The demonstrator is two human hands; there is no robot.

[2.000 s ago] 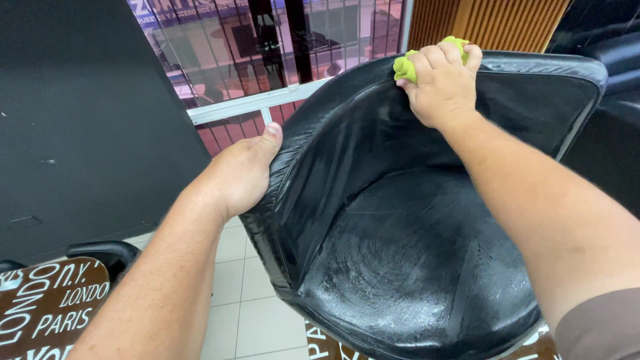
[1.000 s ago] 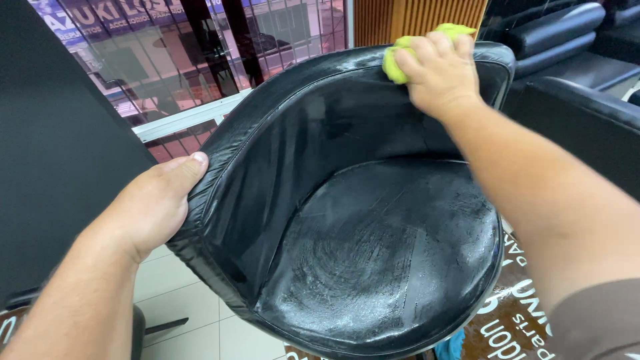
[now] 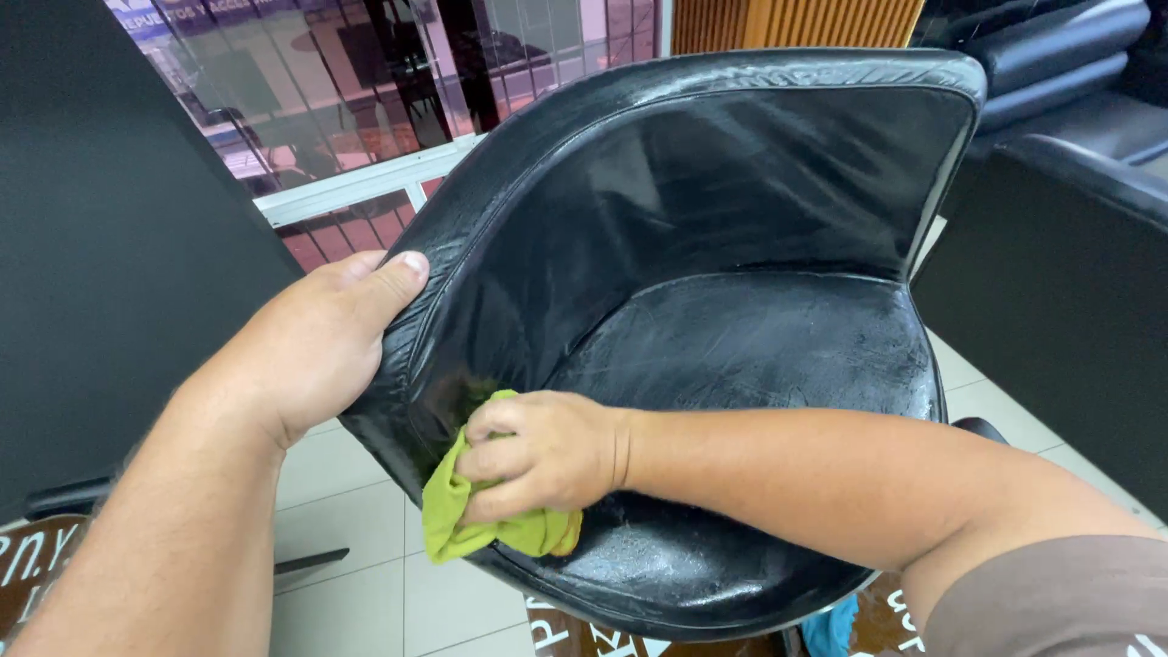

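Observation:
A black leather-look tub chair [image 3: 748, 338] with a rounded back fills the middle of the view, its seat glossy and streaked. My left hand [image 3: 333, 328] grips the padded rim at the chair's left side, thumb on top. My right hand [image 3: 543, 447] presses a bunched yellow-green cloth [image 3: 447, 511] against the inner left side of the chair, low down near the front edge of the seat. Part of the cloth hangs over that edge. My right forearm crosses over the seat and hides some of it.
Brown surfaces with white lettering [image 3: 602, 639] lie below the chair and at lower left. A blue cloth [image 3: 830, 630] shows under the seat. Black padded furniture [image 3: 1077, 219] stands at right, a dark panel [image 3: 109, 228] at left, and a barred window [image 3: 365, 73] behind.
My right hand has moved with the cloth from the top rim of the backrest down to the inner left side. My left hand still holds the left rim.

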